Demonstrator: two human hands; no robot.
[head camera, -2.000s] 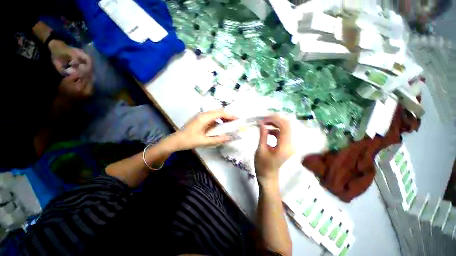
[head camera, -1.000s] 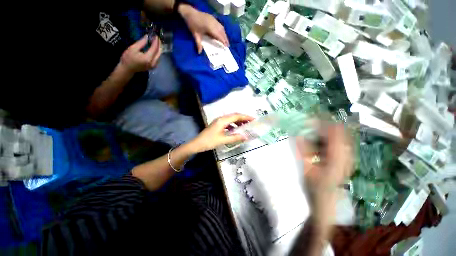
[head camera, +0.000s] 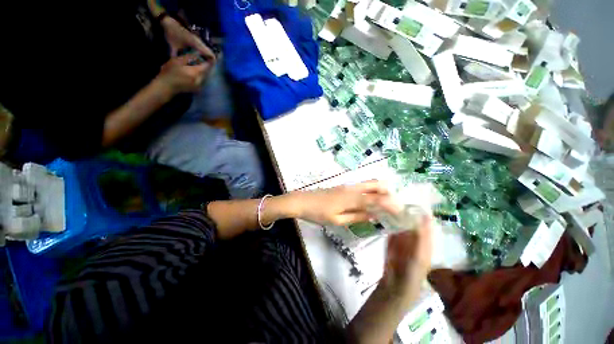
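Observation:
My left hand (head camera: 353, 203) is over a white carton (head camera: 365, 229) with a green picture and has its fingers on it. The carton is partly hidden under the hand. My right hand (head camera: 407, 252) is blurred, close to the carton's far end, and its fingertips meet something pale; its grip cannot be made out. Thin white inserts with dark ends (head camera: 347, 254) lie at the near table edge, partly behind my arms. Small green-tinted bottles with black caps (head camera: 481, 201) are heaped beyond my hands.
Loose open cartons (head camera: 471, 84) cover the back. A reddish-brown cloth (head camera: 481, 292) lies right of my right hand, with carton rows (head camera: 421, 319) near it. A blue cloth (head camera: 273, 64) with white cartons lies at left. Another person's hands (head camera: 185, 64) are beside it. A blue crate (head camera: 74, 208) stands lower left.
The view has shifted. My right hand has come back from the bottle pile to my left hand, and a carton now shows beneath them. The other person's hand has left the cartons on the blue cloth.

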